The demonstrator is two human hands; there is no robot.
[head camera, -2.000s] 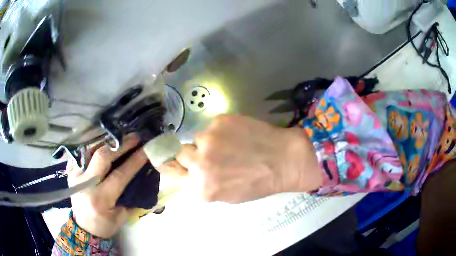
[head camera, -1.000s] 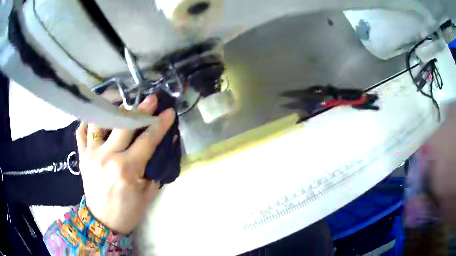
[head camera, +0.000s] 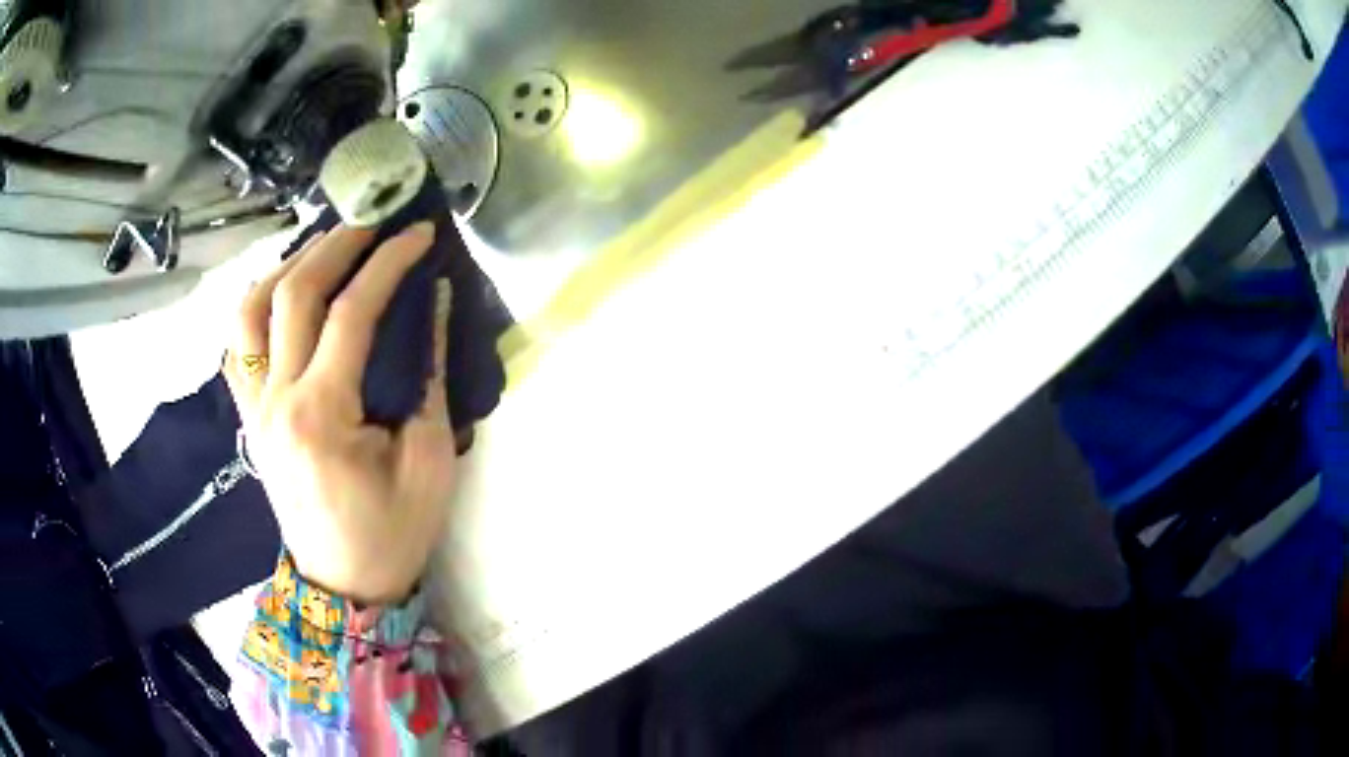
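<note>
My left hand (head camera: 348,407) lies on a navy-black bag panel (head camera: 477,318), thumb and fingers pressed over the fabric beside the machine's needle area (head camera: 303,126). The panel's end sticks out right of the hand. More dark fabric extends to the left of the hand, with a silver zip (head camera: 181,521) along it. A cream ribbed knob (head camera: 373,173) stands just above my fingertips and hides part of the needle area. My right hand is not in view.
Black-and-red thread snips (head camera: 903,33) lie at the top of the bed. Yellow tape (head camera: 651,244) runs along the bed's edge. A printed ruler (head camera: 1080,207) marks the white tabletop. Dark bag pieces (head camera: 59,592) are heaped at left. Blue crates (head camera: 1213,399) stand at right.
My right hand has left the machine and gone out of the picture. My left hand stays on the panel, its fingers now more spread over it. The camera view has shifted.
</note>
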